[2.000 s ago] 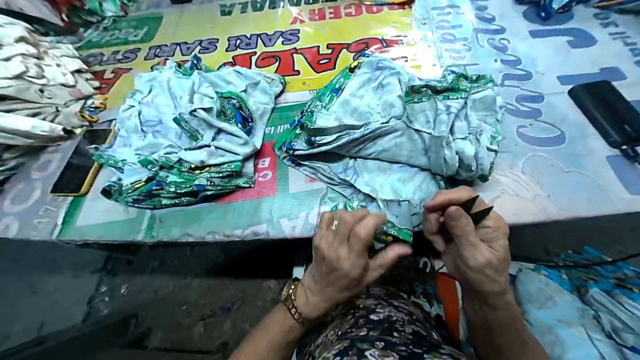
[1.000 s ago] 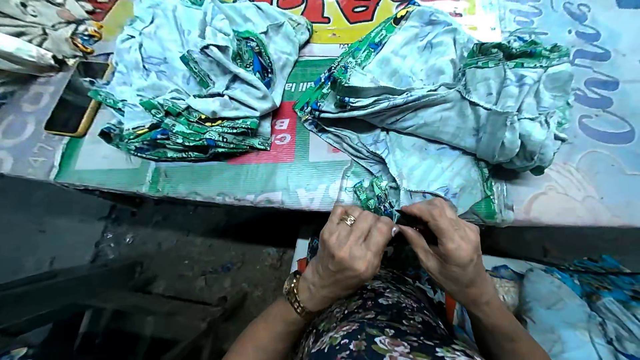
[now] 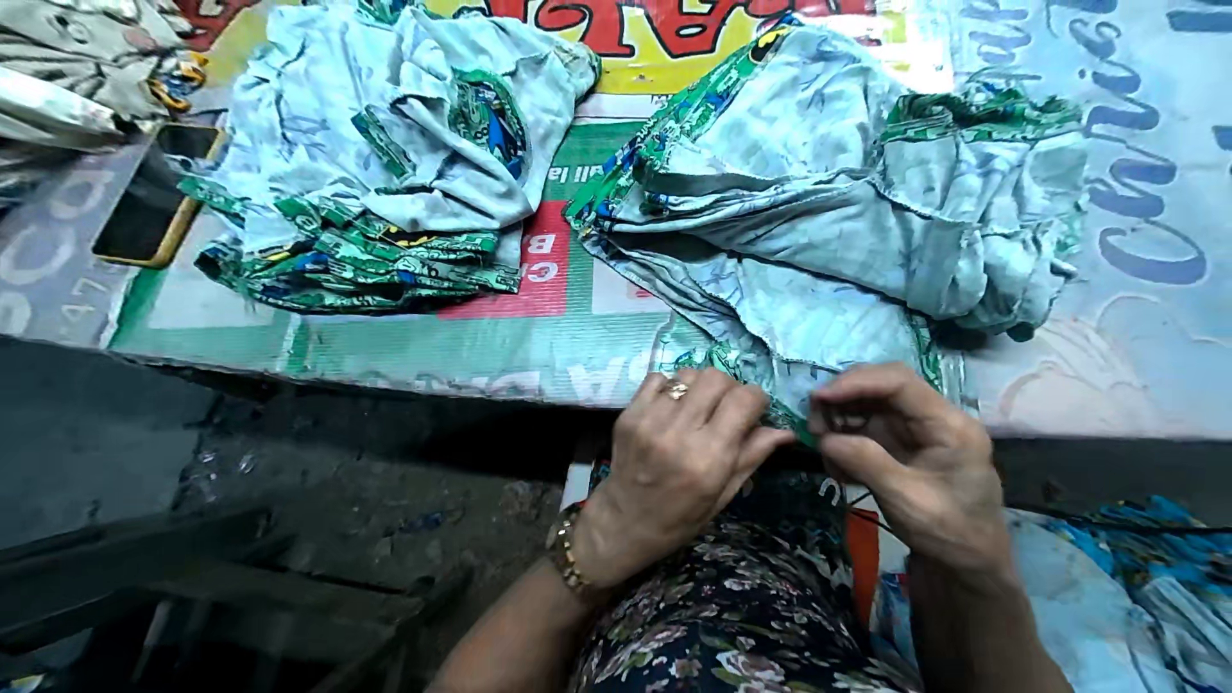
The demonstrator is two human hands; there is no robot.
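Observation:
A light grey cloth garment with green patterned trim (image 3: 808, 221) lies crumpled on the table, one edge reaching its front. My left hand (image 3: 688, 462), with a ring and a bracelet, pinches the green trim at that edge. Close on its right, my right hand (image 3: 914, 462) has thumb and fingertips together at the same trim; whether something small is between them cannot be made out. A second garment of like cloth, inside out or rumpled, with green trim (image 3: 385, 164) is heaped on the left, touched by neither hand.
A smartphone (image 3: 159, 197) lies left of the heaped garment, near pale bundled cloth (image 3: 77, 58). Printed tarpaulin sheeting (image 3: 433, 351) covers the table up to its front edge. Dark wooden beams (image 3: 192, 577) stand below at left. More fabric (image 3: 1097, 587) is piled low at right.
Two seconds ago my right hand held a small dark pointed tool; it no longer shows. Both hands have come to the trim at the garment's edge. The view has shifted nearer the table front.

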